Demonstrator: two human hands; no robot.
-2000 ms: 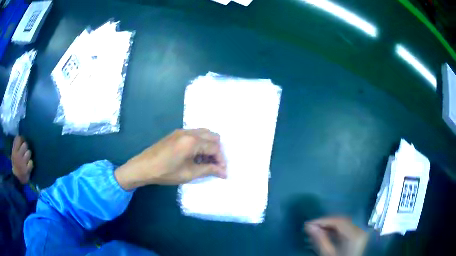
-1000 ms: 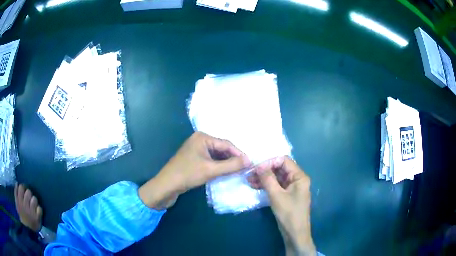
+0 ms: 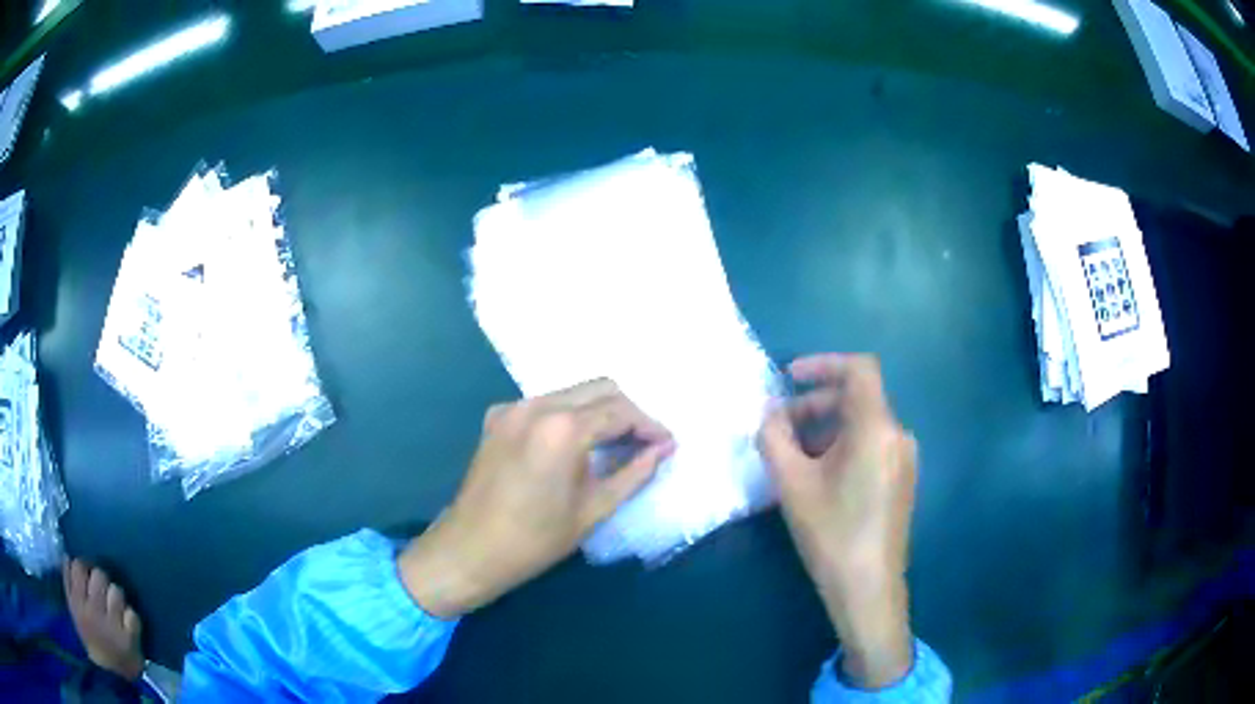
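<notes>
The centre pile of white bags (image 3: 619, 289) lies before me, with clear edges at its rim; glare hides its layers. My left hand (image 3: 558, 475) is at the pile's lower left, thumb and forefinger pinched together on a clear bag at the pile's lower part. My right hand (image 3: 840, 475) is at the lower right edge, with thumb and fingertips at the bag's edge; I cannot tell whether it grips it. The glossy bagged leaflets (image 3: 227, 330) lie fanned at the left. The loose leaflets (image 3: 1101, 296) lie stacked at the right, printed block up.
A narrower bagged pile (image 3: 21, 447) lies at the far left, above another person's hand (image 3: 103, 619). A thick white block (image 3: 392, 19) stands at the far side. Another white block (image 3: 1170, 62) is at the far right. A dark box-like shape (image 3: 1211, 330) is beside the loose leaflets.
My right hand came from near the loose leaflets to the centre pile, then moved slightly apart from my left hand. The centre pile's upper bags have turned. The view has shifted.
</notes>
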